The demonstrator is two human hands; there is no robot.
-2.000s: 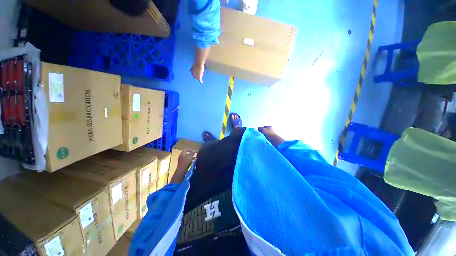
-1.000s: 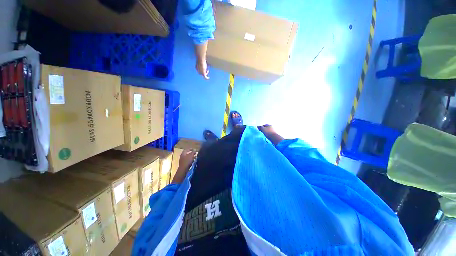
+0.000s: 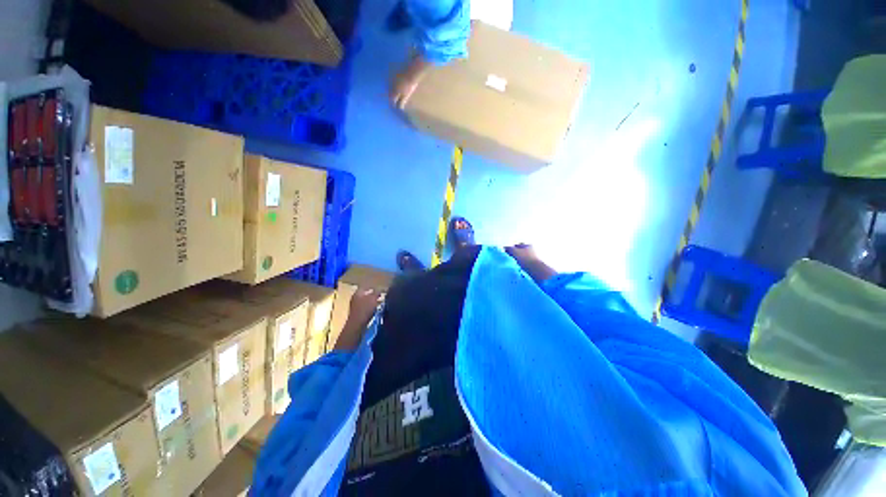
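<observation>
My left hand (image 3: 363, 307) is low at my left side, beside the top edge of a brown carton (image 3: 352, 289); whether it touches the carton cannot be told. My right hand (image 3: 529, 260) is at the edge of my open blue jacket, partly hidden by the sleeve, and its fingers are hard to make out. Ahead on the floor lies a closed brown carton (image 3: 515, 109) with a small white label. Another person's hand (image 3: 409, 85) is at its left corner.
Labelled cartons (image 3: 175, 209) stand stacked on the left, by a packed open carton (image 3: 37, 180) with red blocks and white liner. Blue pallets (image 3: 267, 102) lie behind. Blue stools (image 3: 717, 291) with yellow-green covers are at the right. Yellow-black tape (image 3: 717, 146) marks the floor.
The other person's hand has moved from beside the floor carton to its left corner. The view has shifted slightly. My hands have hardly moved.
</observation>
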